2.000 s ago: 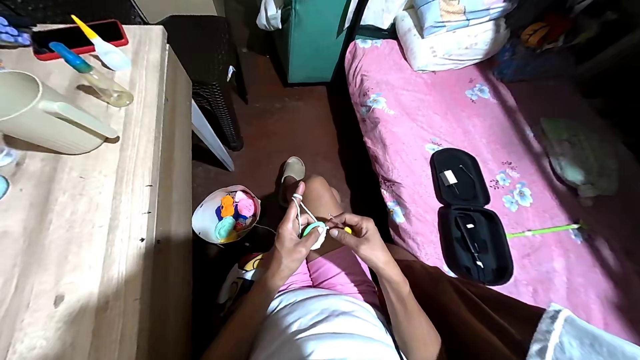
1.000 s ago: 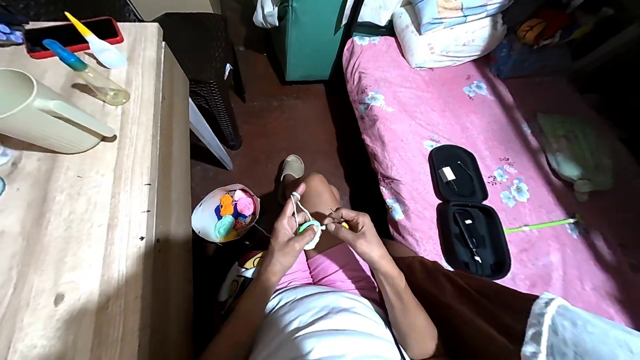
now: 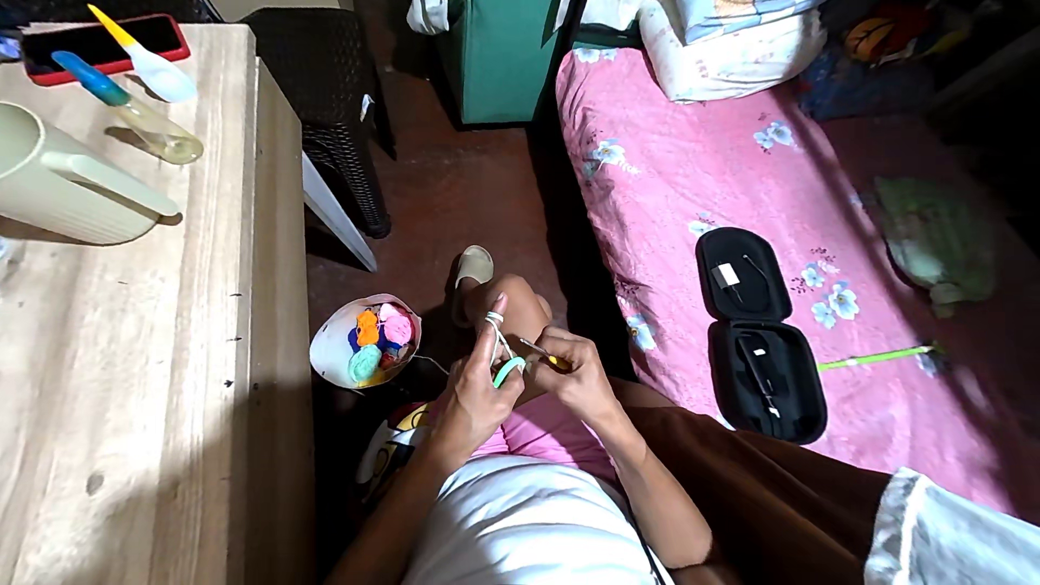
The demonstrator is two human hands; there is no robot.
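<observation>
My left hand [image 3: 481, 388] pinches a mint-green ring [image 3: 509, 371] that has some white yarn work on it. White yarn [image 3: 495, 318] is wrapped around the raised index finger of that hand and runs down to the ring. In my right hand [image 3: 575, 374] is a crochet hook [image 3: 546, 354] with a yellow part at the grip, its metal end pointing up and left toward the yarn. Both hands are close together above my lap. A white container [image 3: 335, 355] with orange, pink, mint and blue yarn balls stands low to the left, and a strand leads from it toward my hands.
On the left, a wooden table [image 3: 162, 325] holds a beige pitcher [image 3: 81, 183], a phone [image 3: 106, 50], a white-and-yellow spatula [image 3: 154, 69] and a blue-topped bottle [image 3: 134, 114]. An open black case [image 3: 764, 349] and a green stick [image 3: 877, 357] lie on the pink bed [image 3: 674, 187] at right.
The crochet hook now shows clearly, angled up and left from my right hand, and the green ring sits a little apart from its tip. Both hands stay in about the same place.
</observation>
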